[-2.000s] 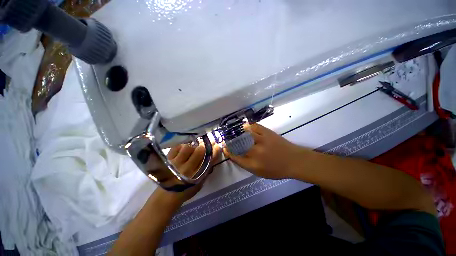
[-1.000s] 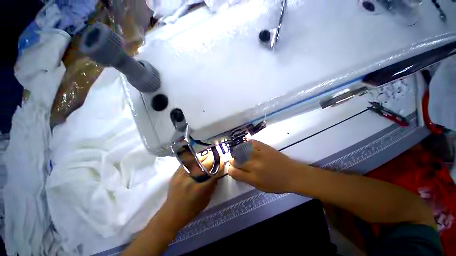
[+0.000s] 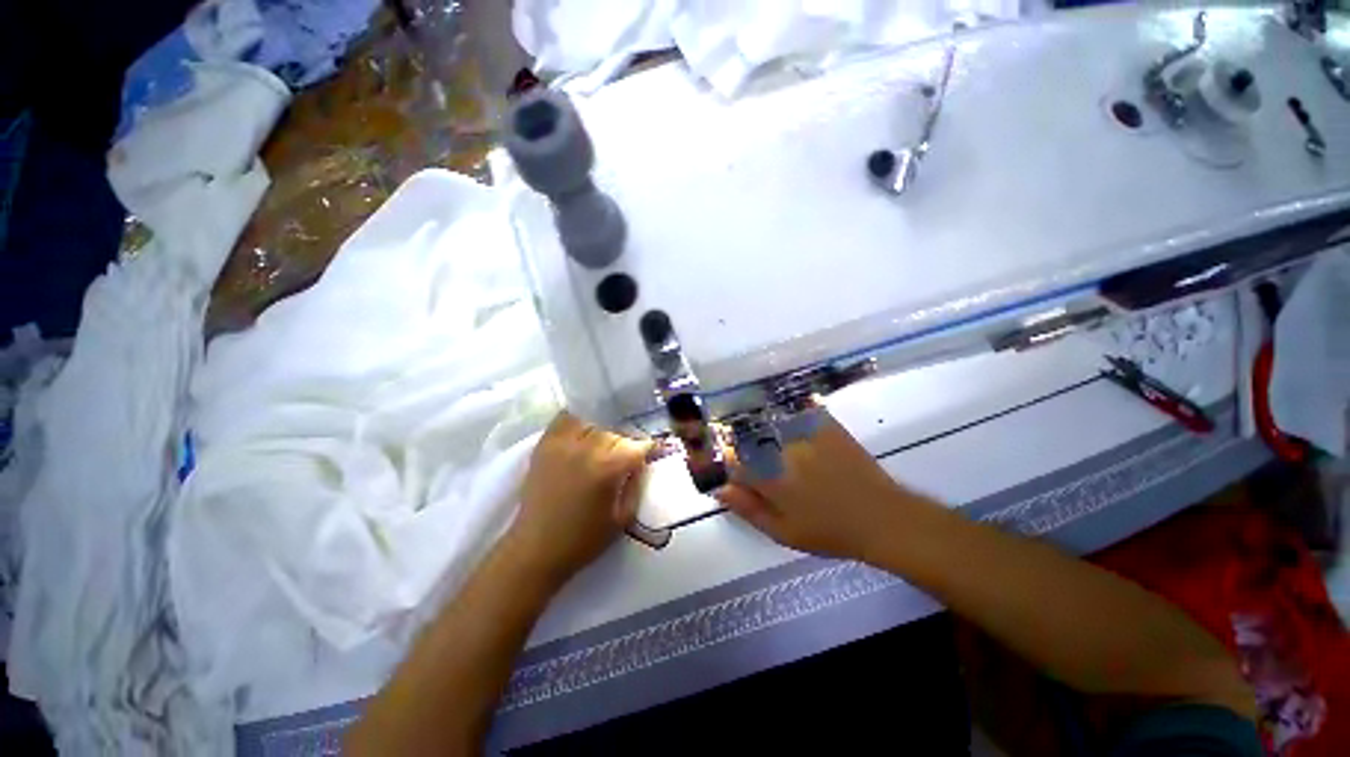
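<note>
The white sewing machine head stands over the bed, with a curved metal guard at its front end. A large crumpled white garment piece lies left of the needle area. My left hand is at the left of the needle area, at the garment's edge, fingers bent; what its fingertips hold is too small to tell. My right hand is at the right of the guard, fingers bent beside a dark grey block that partly covers them. The needle and the right fingertips are hidden by the guard and block.
Red and black thread snips lie on the bed at right, near small white pieces. A long heap of white pieces is at the left edge. A red cloth is at lower right. The grey ruler-marked table edge runs in front.
The view has shifted, so the machine and garment show further right and more of the back shows. My left hand has come out from behind the guard to its left. My right hand stays by the block.
</note>
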